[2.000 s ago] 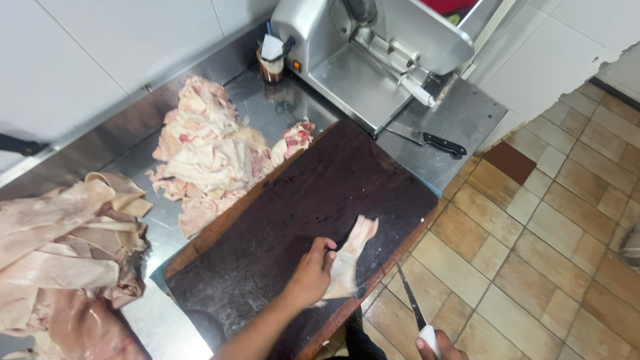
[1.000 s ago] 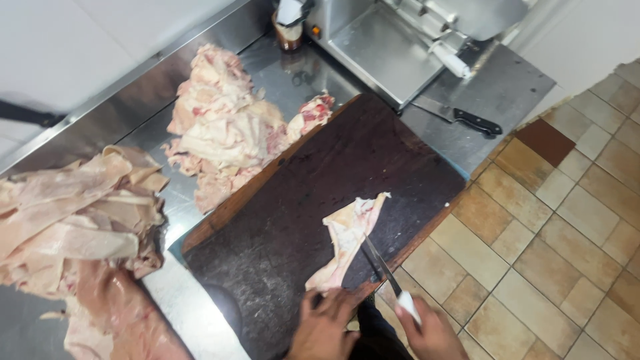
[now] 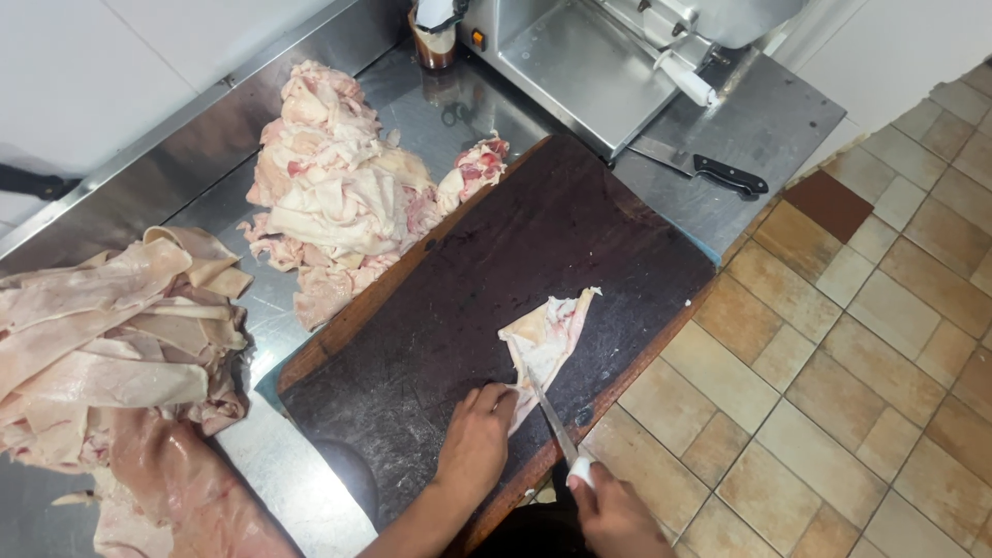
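Note:
A piece of pale animal skin with white fat (image 3: 546, 337) lies on the dark cutting board (image 3: 449, 287). My left hand (image 3: 477, 430) presses and grips its lower end, fingers curled over it. In my right hand (image 3: 612, 508) is a knife with a white handle (image 3: 580, 471); its blade points up and left, the tip touching the skin near its narrow part. To the left lies a heap of large skin sheets (image 3: 116, 333). Beyond the board's upper left edge is a pile of pale fatty trimmings (image 3: 341, 186), with a small reddish piece (image 3: 477, 167) beside it.
A steel slicing machine (image 3: 589, 70) stands on the metal counter behind the board. A black-handled knife (image 3: 728, 174) lies at its right. A container with brown contents (image 3: 434, 43) stands by the machine. Another dark handle (image 3: 31, 182) shows at the far left. Tiled floor (image 3: 775, 372) lies right of the board.
The knife in my right hand has moved from beyond the board's near edge onto the skin. The skin has been turned and spread out, and my left hand now holds its lower end.

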